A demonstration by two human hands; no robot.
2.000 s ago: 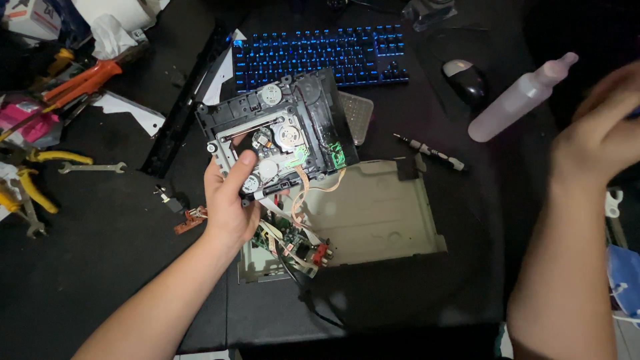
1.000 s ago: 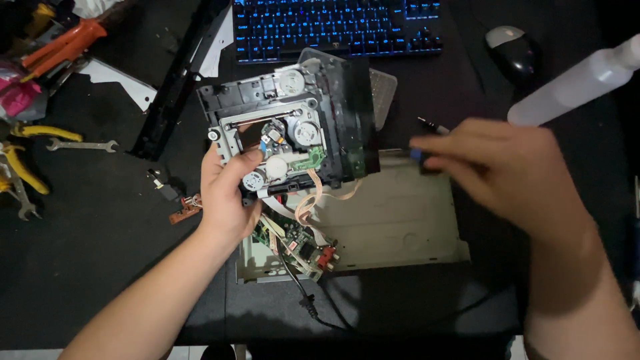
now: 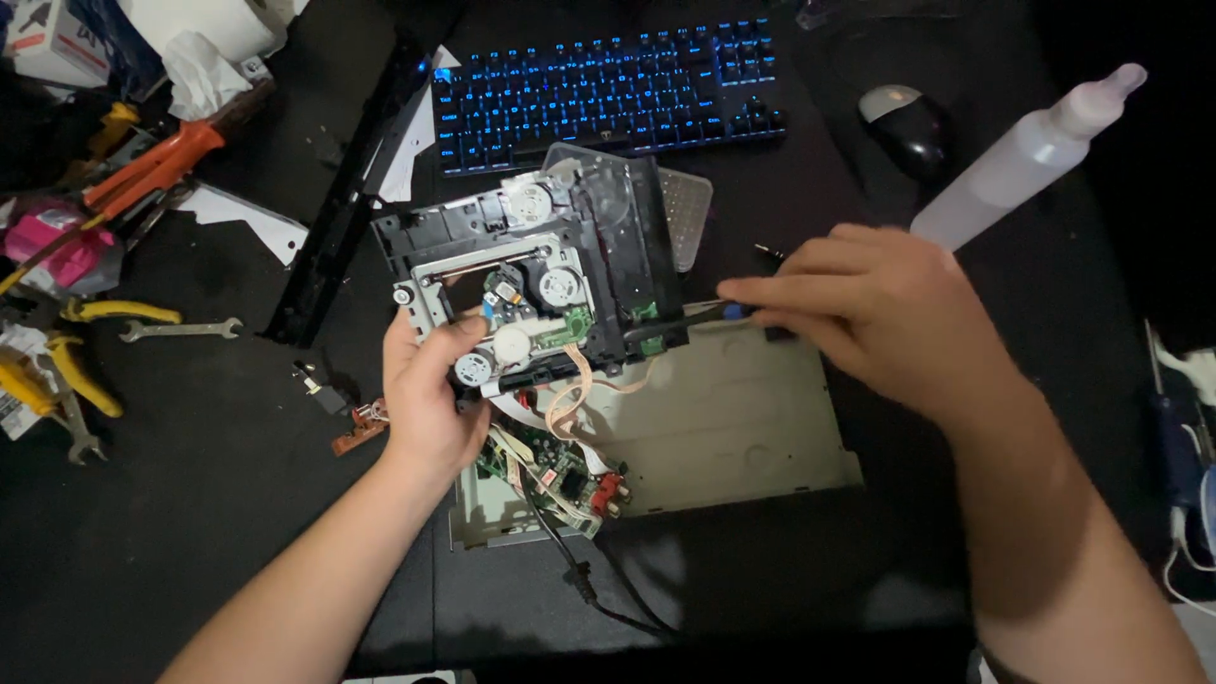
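Note:
My left hand grips the lower left side of an optical disc drive mechanism, a black plastic frame with a laser pickup and white gears, held above the desk. Between the fingertips of my right hand is a slim tool with a blue part; its far end reaches the small green board at the mechanism's right edge. What kind of tool it is, I cannot tell. Ribbon cables run from the mechanism down to a green circuit board, which lies on a flat metal chassis plate.
Behind lie a lit keyboard, a clear plastic case, a mouse and a plastic bottle. Leftward are a long black plastic panel, a wrench, yellow-handled pliers and an orange-handled tool. A black cable trails in front.
My right hand has come in from the right edge to the mechanism's right side, with the blue-marked tool in its fingers. My left hand keeps its hold on the mechanism.

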